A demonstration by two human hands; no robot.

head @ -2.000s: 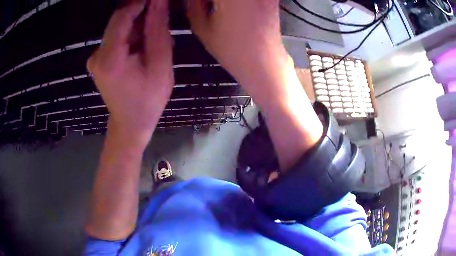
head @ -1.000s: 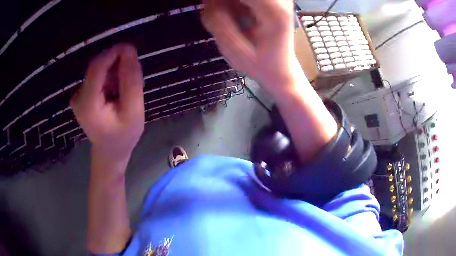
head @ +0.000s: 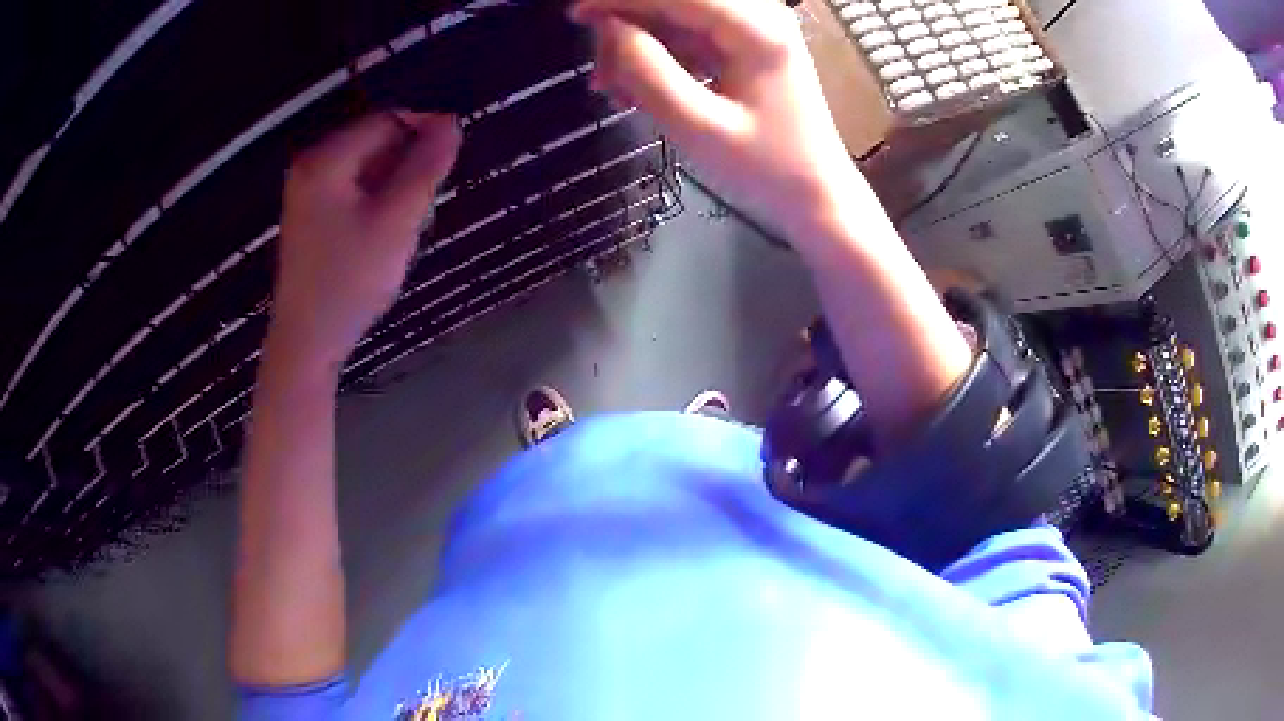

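Observation:
Several black over-ear headphones (head: pixel 1007 458) hang stacked around my right forearm, near the elbow. My right hand (head: pixel 711 106) is raised at the top centre, fingers loosely curled and apart, with nothing visible in it. My left hand (head: pixel 359 197) is raised in front of the dark rack (head: pixel 183 211), its thumb and fingertips close together. Whether it pinches a thin wire is too dark to tell. The rack's pale strip edges curve across the left side.
An open brown carton (head: pixel 845 92) with rows of whitish pieces stands at the upper right. Below it is a pale cabinet (head: pixel 1014 226), with a panel of coloured knobs (head: pixel 1246 352) and yellow terminals (head: pixel 1162 423) at the right. Shoes (head: pixel 544 414) show on the grey floor.
Both hands were close together at the top and have moved apart. The left hand went down, then slightly right and up. The carton and cabinet have shifted in view, and a second shoe now shows.

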